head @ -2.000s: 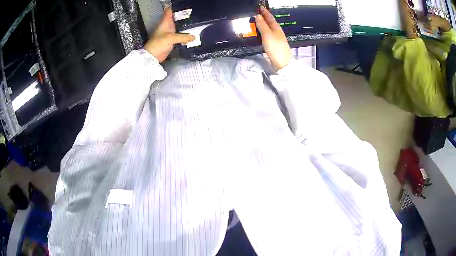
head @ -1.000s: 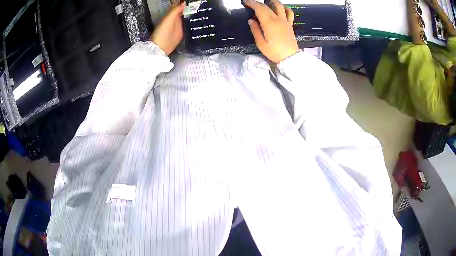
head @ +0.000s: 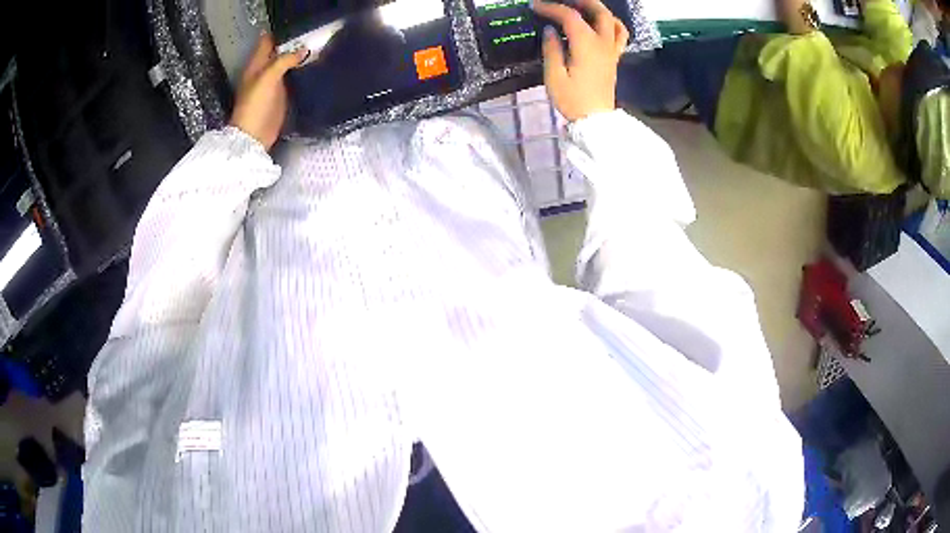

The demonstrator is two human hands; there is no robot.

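Observation:
A black rugged tablet [head: 354, 73] lies in front of me at the top of the view, its screen dark with glare and an orange rectangle at the lower right. My left hand [head: 266, 92] grips its left edge, with the thumb at the front. A second tablet [head: 510, 47], right beside it, shows green text lines on black. My right hand [head: 585, 60] is over this tablet's right part, fingers bent and spread, holding nothing. I cannot tell whether a fingertip touches the screen. The top edges of both tablets are cut off.
Speckled foam edging [head: 417, 107] borders the tablets. More black tablets and a dark tray [head: 99, 135] lie at the left. A pale compartment grid [head: 536, 146] is below the bench edge. A person in yellow-green [head: 807, 115] is at the right, above a red tool [head: 830, 307].
My right hand has left the first tablet and is over the second one. The first tablet's screen went from an orange rectangle to a text list and shows an orange rectangle again. The view has shifted.

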